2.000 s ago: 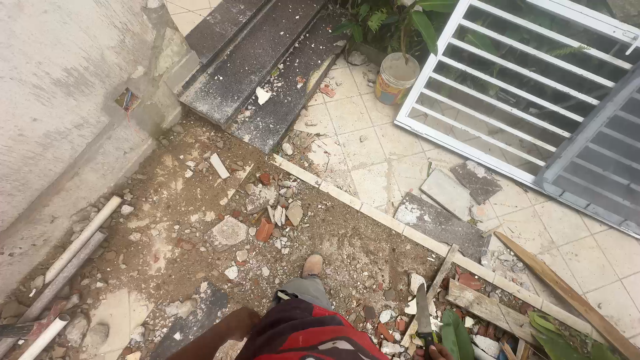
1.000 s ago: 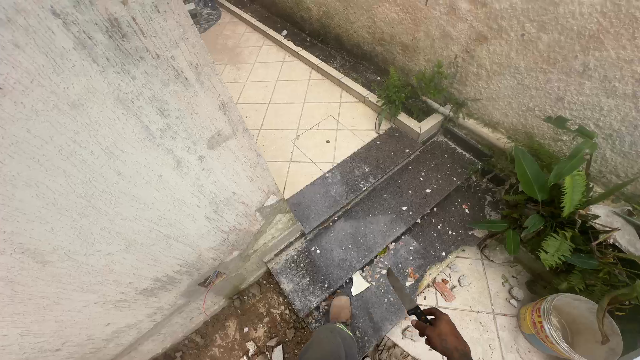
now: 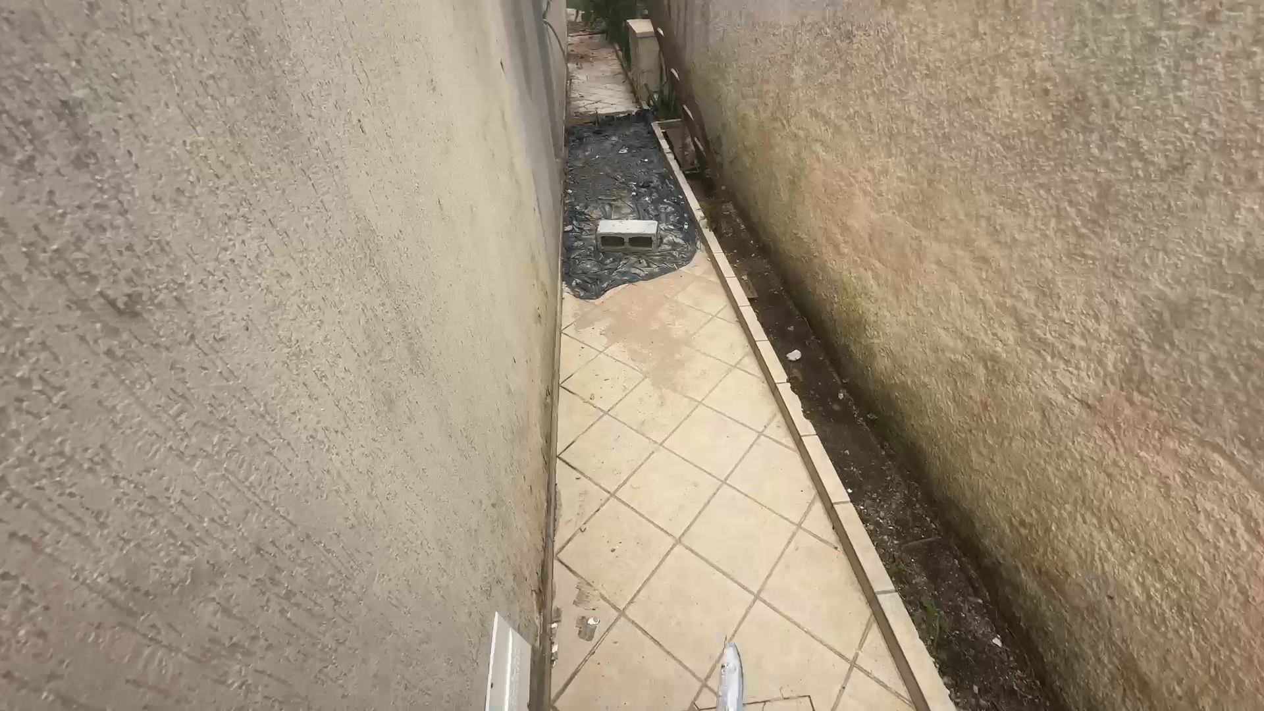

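Neither my left hand nor my right hand shows in the head view. The whitish tip of a blade (image 3: 731,676) rises from the bottom edge, right of centre, above the tiled floor; its handle and whatever holds it are hidden below the frame. At the lower left, the end of a white ribbed piece (image 3: 509,664) stands out against the rough wall, and what carries it cannot be seen. Beige floor tiles (image 3: 681,494) laid diagonally run ahead between two walls. Farther on, a hollow concrete block (image 3: 628,234) rests on dark plastic sheeting (image 3: 602,178).
A rough plastered wall (image 3: 296,296) bounds the left side, close by. A low tiled curb (image 3: 825,464) runs along the right of the path, with a narrow soil strip (image 3: 879,474) between it and the textured right wall (image 3: 1037,247). A short pillar (image 3: 644,59) stands far back.
The view has moved from the rubble and dark steps into the narrow tiled passage. My right hand, seen earlier holding a black-handled knife, has left the frame.
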